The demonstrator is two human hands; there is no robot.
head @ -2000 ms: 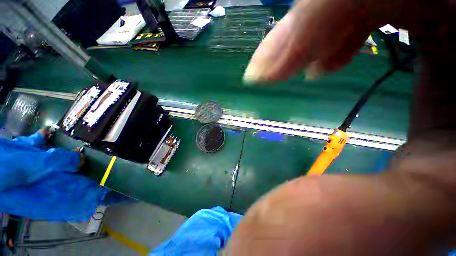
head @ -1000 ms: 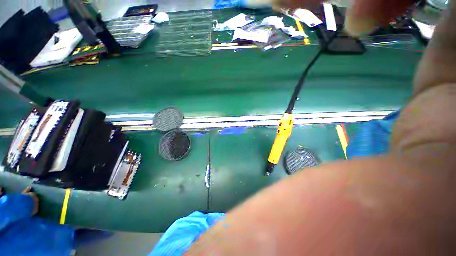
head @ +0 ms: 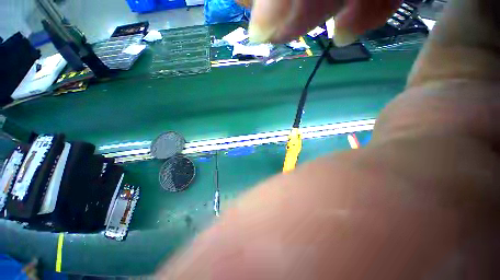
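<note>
My right hand (head: 351, 213) is very close to the lens, blurred and cut off by the edges. Its fingertips hang at the top and its large lower part covers the bottom right, with a wide gap between and nothing seen in it. My left hand is not in view. Behind, the orange-yellow electric screwdriver (head: 293, 150) lies on the green mat on its black cord, its lower end hidden by my hand. Two round dark-grey discs, one (head: 168, 145) above the other (head: 177, 173), lie to its left. Thin silver tweezers (head: 217, 201) lie between discs and screwdriver.
A stack of black trays with units (head: 68, 183) stands at the left, a loose unit (head: 121, 212) against its right side. Clear plastic trays (head: 181, 52), white sheets (head: 251, 51) and a black tray (head: 349, 52) lie along the far side. Another person's blue sleeve (head: 223, 11) shows at the top.
The view has shifted and tilted. My right hand now covers more of the lower middle, hiding the right-hand disc and the screwdriver's tip. The blue sleeve at the bottom has gone from view.
</note>
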